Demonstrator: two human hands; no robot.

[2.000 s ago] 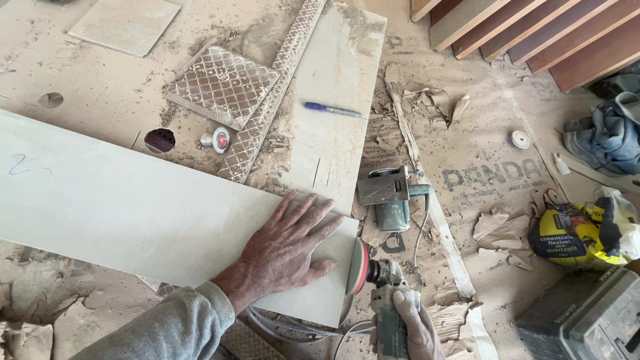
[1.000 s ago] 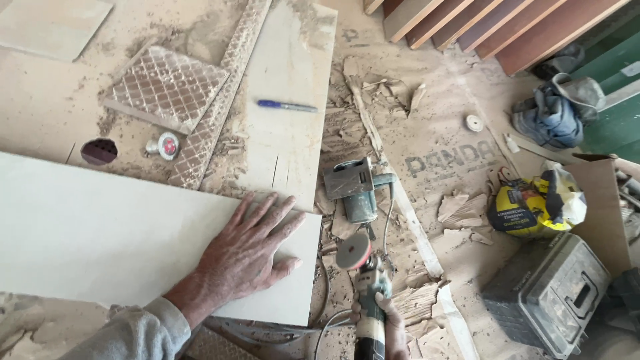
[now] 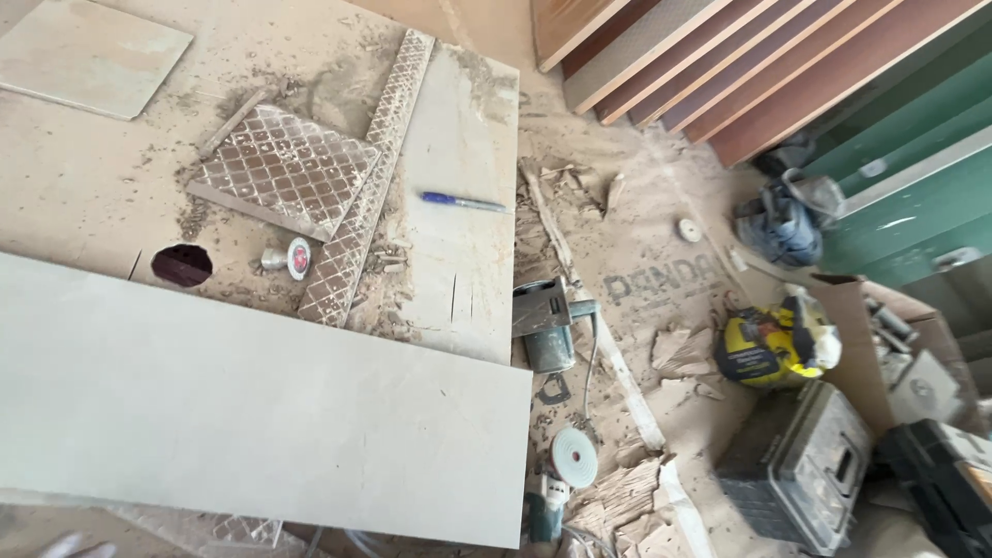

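Observation:
A long pale tile [image 3: 263, 403] lies across the work surface, its right end overhanging the edge. Just beyond that end is an angle grinder [image 3: 547, 511] with a round, ringed disc [image 3: 575, 457] facing up. A skin-toned blur at the bottom edge below the grinder may be part of my right hand; its hold cannot be made out. My left hand is out of view. Behind the long tile lie a ridged tile piece [image 3: 287, 170], a narrow ridged strip [image 3: 380, 155], a small round metal fitting [image 3: 297, 258] and a blue marker pen [image 3: 463, 202].
A second power tool [image 3: 546, 325] with a cord lies beside the surface's right edge. A round hole [image 3: 182, 266] opens behind the long tile. On the papered floor stand a black toolbox [image 3: 802, 465], a yellow and black bag [image 3: 775, 341] and a cardboard box [image 3: 852, 349]; wooden boards [image 3: 744, 85] lean behind.
My left hand has come off the long tile and left the view. The grinder, in my right hand one second ago, now shows its disc face near the tile's lower right corner.

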